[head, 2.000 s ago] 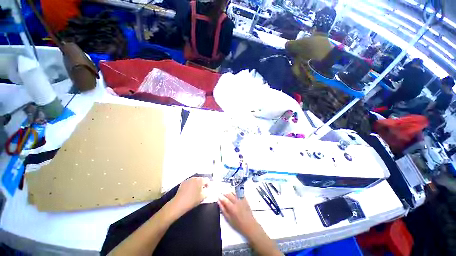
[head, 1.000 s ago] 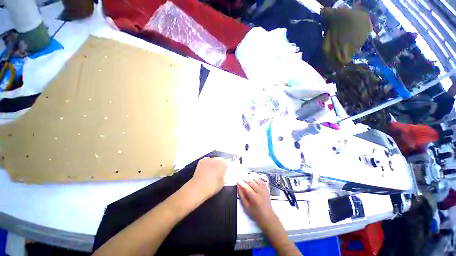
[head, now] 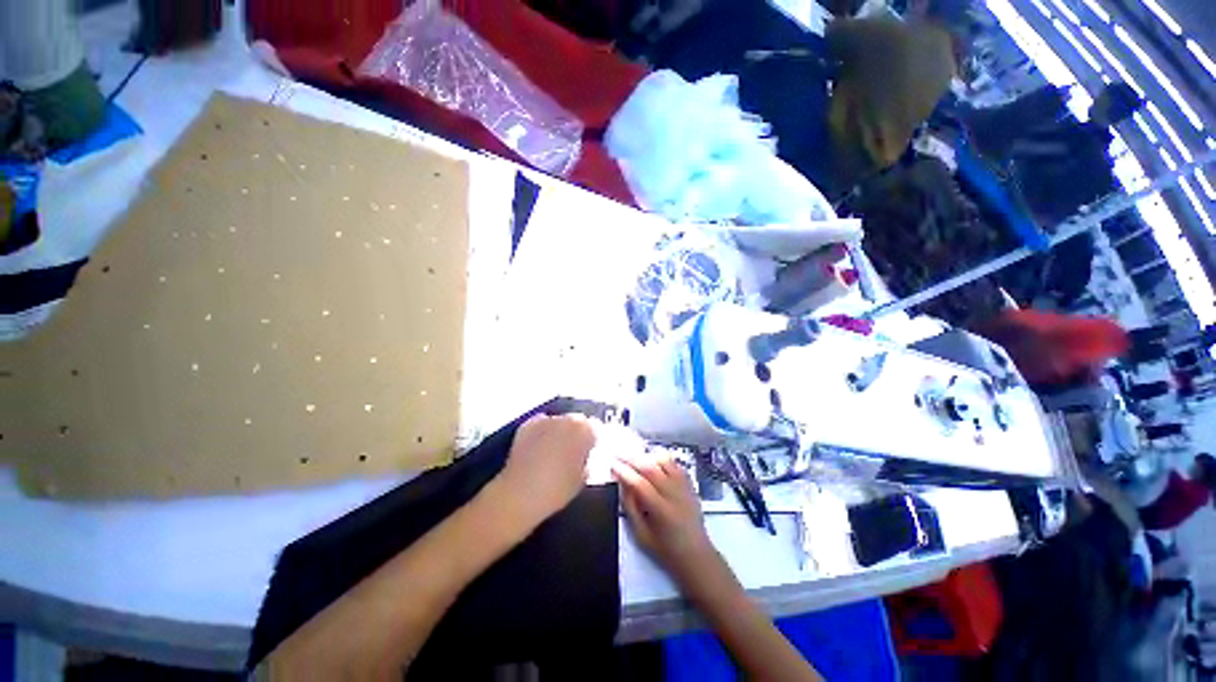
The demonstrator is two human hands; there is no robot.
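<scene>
A black cut fabric panel (head: pixel 540 580) lies over the table's front edge, its upper end at the needle area of the white sewing machine (head: pixel 854 400). My left hand (head: pixel 550 460) is curled on the panel's upper end, left of the needle area. My right hand (head: pixel 660 504) lies just right of it, fingertips beside a small white piece (head: pixel 607 453). Whether my fingers pinch the cloth or only press on it cannot be told. The needle itself is hidden by glare and the machine head.
A perforated tan card (head: pixel 294 320) lies at the left. Dark tweezers (head: pixel 750 490) and a phone (head: pixel 887 529) lie at the right. Behind are thread cones (head: pixel 810 277), a white bundle (head: pixel 707 147), a clear bag (head: pixel 480 87) and red fabric (head: pixel 307 40). A blue crate (head: pixel 814 646) is below.
The camera view has dipped closer to the table since the first frame, so everything is shifted. Both hands remain at the panel's upper end by the machine, with little visible change.
</scene>
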